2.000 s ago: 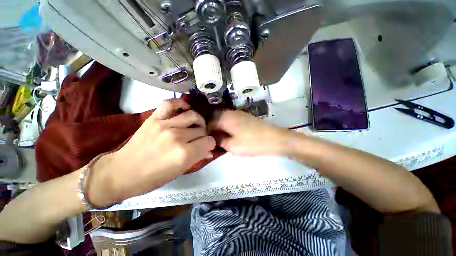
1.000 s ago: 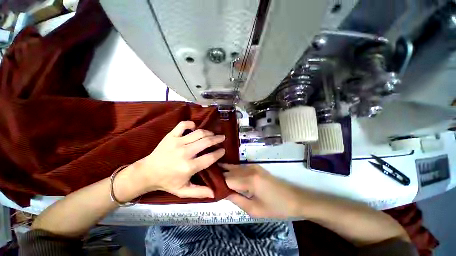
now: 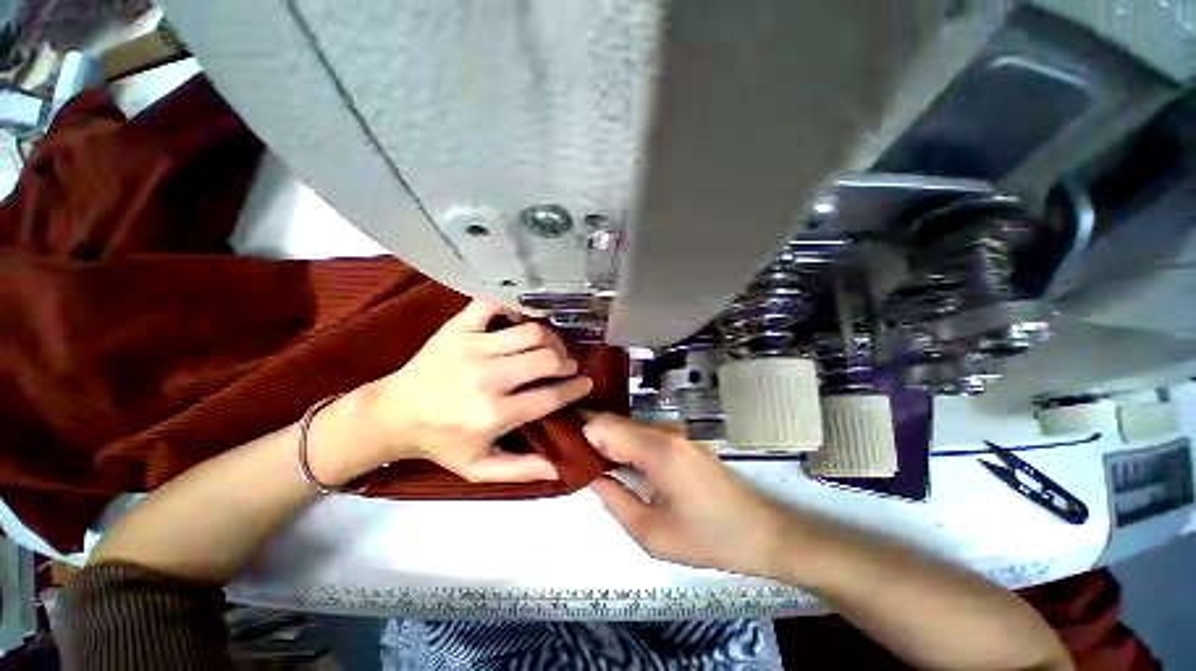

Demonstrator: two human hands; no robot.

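Note:
The rust-brown ribbed cloth (image 3: 354, 308) lies on the white machine table, from the far left to below the sewing machine head (image 3: 525, 118). My left hand (image 3: 492, 400) lies on the cloth with its fingers spread and presses it flat just in front of the needle area. My right hand (image 3: 676, 492) pinches the folded near edge of the cloth between thumb and fingers, right beside my left fingertips. The presser foot and needle are mostly hidden by the machine head and the cloth.
Two cream tension knobs (image 3: 771, 404) stick out right of the needle area. A dark phone (image 3: 913, 439) lies partly behind them. Black thread snips (image 3: 1036, 482) lie at the right. A printed scale (image 3: 525, 602) runs along the table's front edge. Rust-brown cloth (image 3: 1082, 616) hangs below the table at right.
From two seconds ago, both hands have moved apart from a tight bunch at the cloth edge, and the cloth is spread flatter. Since one second ago, mainly the camera view has shifted.

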